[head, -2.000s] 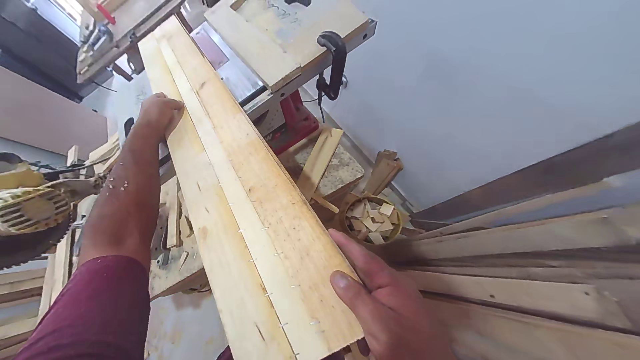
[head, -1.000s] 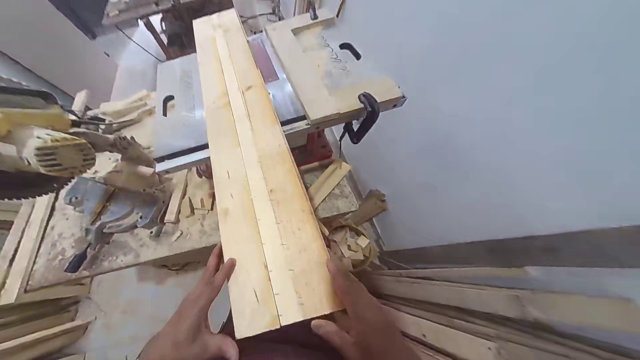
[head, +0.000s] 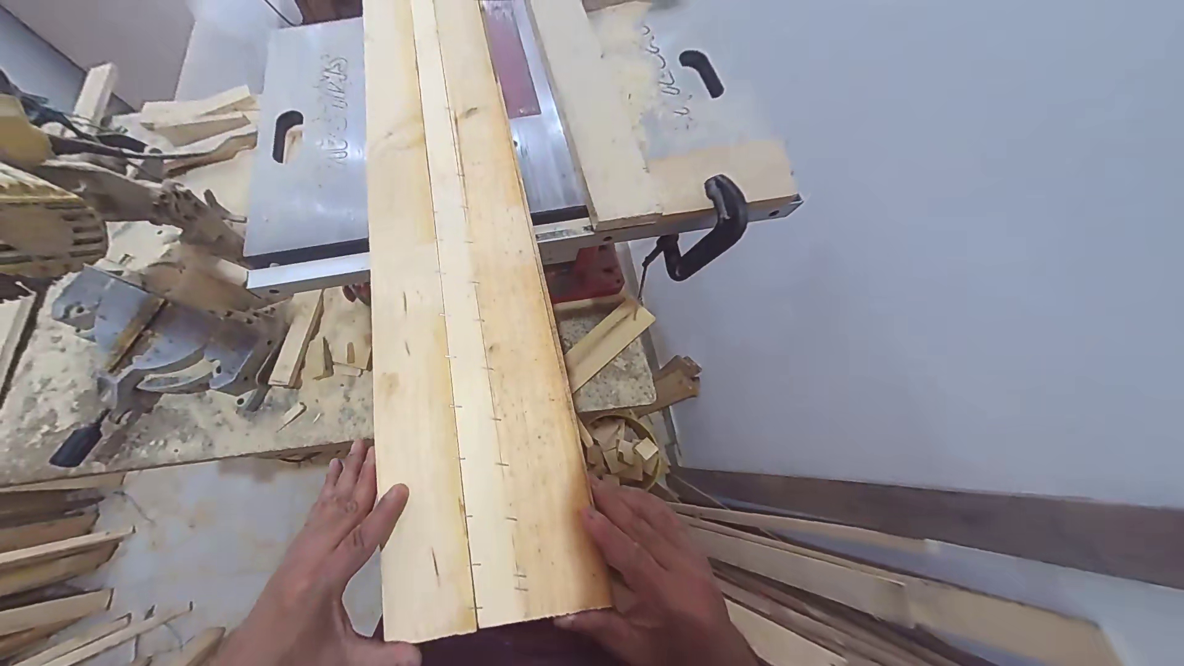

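A long, wide wooden board (head: pixel 481 370) made of joined strips, with small pencil ticks along its seams, runs from my body up over the table saw (head: pixel 314 157). My left hand (head: pixel 324 564) is at the board's near left edge, thumb on the top face and the other fingers along its side. At the near right corner my right hand (head: pixel 652 573) grips the edge, its fingers partly hidden by the board. The board's far end lies outside the view. A black C-clamp (head: pixel 726 227) holds a wooden fence board (head: pixel 601 120) to the saw table on the right.
On the left, a miter saw (head: pixel 176 333) stands on a sawdust-covered bench (head: pixel 213 430) among offcuts. A bucket of wood scraps (head: pixel 629 449) sits right of the board. Stacked wooden strips (head: pixel 832 573) lie low on the right, more strips (head: pixel 55 555) at lower left. A wall (head: pixel 925 231) rises at right.
My left hand has moved from farther up the board to its near left edge. The board has swung round and now points more nearly straight ahead. The view has shifted.
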